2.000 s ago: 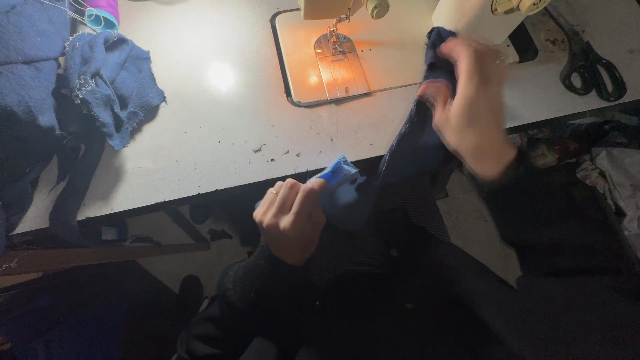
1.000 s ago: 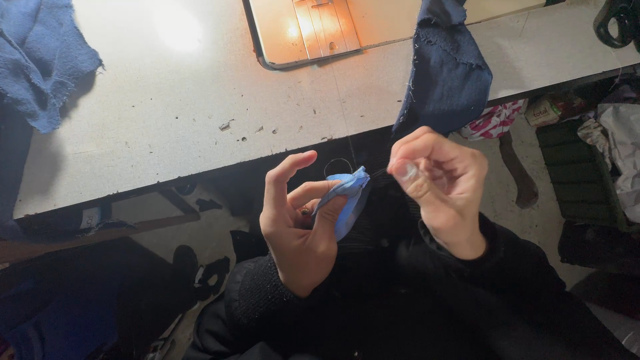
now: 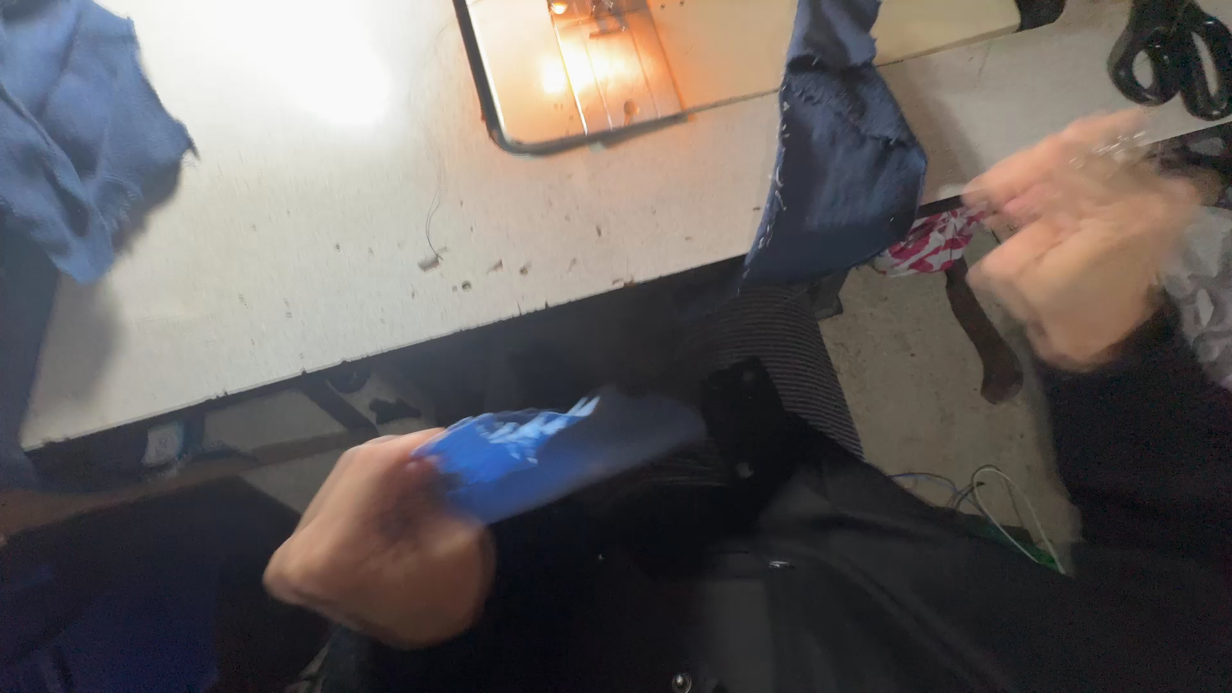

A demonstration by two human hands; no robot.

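My left hand (image 3: 390, 539) grips a small piece of blue fabric (image 3: 520, 457), which hangs out to the right over my lap, blurred. At the right, past the table's front edge, my right hand (image 3: 1083, 241) is strongly blurred; whether its fingers hold anything does not show. Between the hands, a dark blue fabric strip (image 3: 842, 173) with frayed edges drapes over the table edge. Behind it lies the lit needle plate (image 3: 616, 72) of a sewing machine, partly cut off by the top of the view.
Frayed blue cloth (image 3: 87, 135) lies on the white table (image 3: 318, 260) at the left. Black-handled scissors (image 3: 1169, 58) rest at the far right. Thread bits dot the tabletop. Below the edge are a red and white cloth (image 3: 934, 241) and a thin cable (image 3: 1020, 515) on the floor.
The hands were close together at the small blue fabric one second ago; now my right hand is far off to the right. The dark strip, in my right hand two seconds ago, lies over the table edge.
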